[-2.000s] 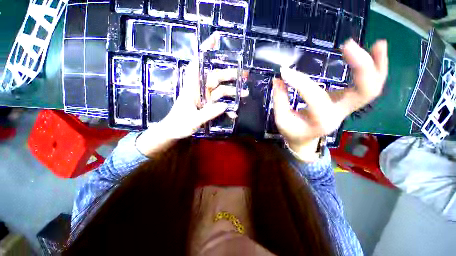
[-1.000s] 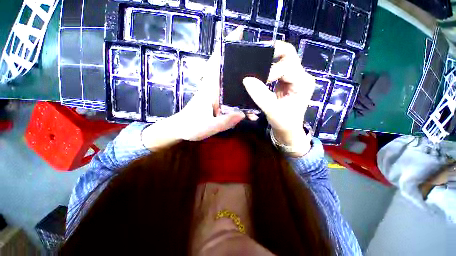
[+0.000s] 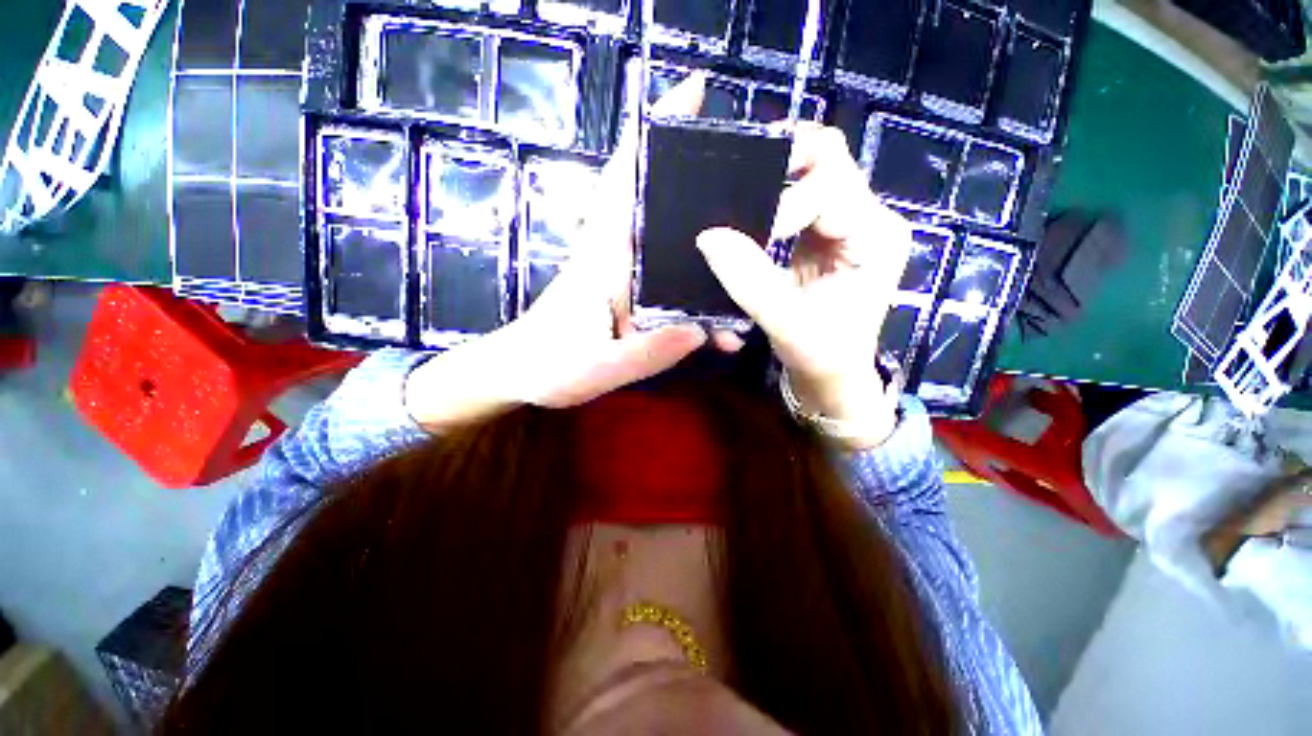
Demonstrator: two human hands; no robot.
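A flat rectangular part [image 3: 676, 216] with a black face and a thin shiny rim is held up above the black blister tray [image 3: 328, 86]. My left hand [image 3: 583, 309] holds it along its left and lower edges. My right hand [image 3: 835, 259] is at its right side, with the thumb on the black face and the bent fingers at the right edge. The tray's pockets show shiny rectangular parts. The fingers behind the part are hidden.
A black die-cut sheet [image 3: 238, 158] and white waste lattice [image 3: 72, 108] lie left of the tray. Dark scraps [image 3: 1058, 266], another sheet [image 3: 1235, 216] and lattice lie right on the green mat [image 3: 1137, 187]. Red stools [image 3: 166, 381] stand below. A person's pale sleeve [image 3: 1165, 475] is at right.
Two seconds ago my right hand was apart and open over the tray; it has since moved in to the part, which now shows its black face. Little differs from one second ago.
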